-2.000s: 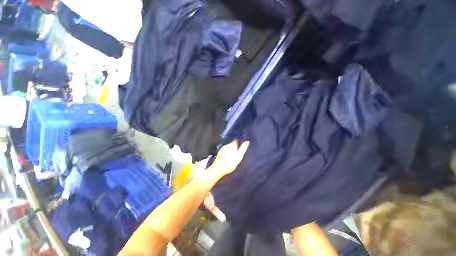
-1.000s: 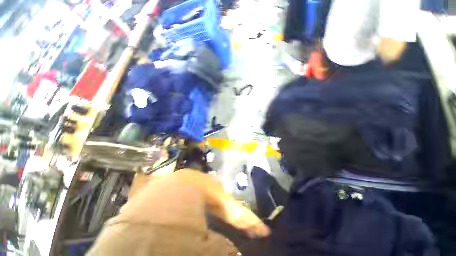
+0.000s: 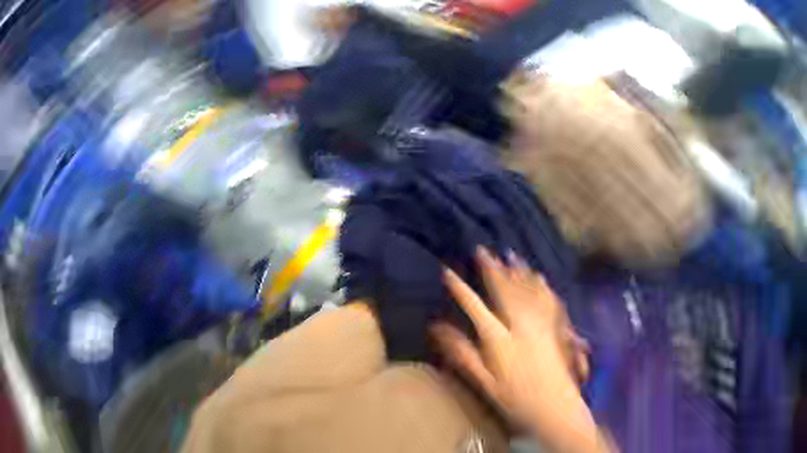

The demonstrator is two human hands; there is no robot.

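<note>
The view is strongly blurred. A navy garment heap (image 3: 434,230) lies in front of me and extends up toward the top middle. My right hand (image 3: 513,341) comes in from the lower right and rests on the lower right part of the navy cloth, with its fingers spread. No cloth is visibly pinched in it. My left hand is not in view.
Tan cloth (image 3: 301,380) fills the bottom middle. A rounded tan shape (image 3: 611,168) is at upper right. Purple material (image 3: 699,372) is at lower right. Blurred blue and navy items (image 3: 133,265) are at left, beside a floor with yellow line marks (image 3: 301,265).
The camera view has swung round and blurred. The navy garment now lies nearer the middle, my right hand has appeared on it, and purple material has come into view at right.
</note>
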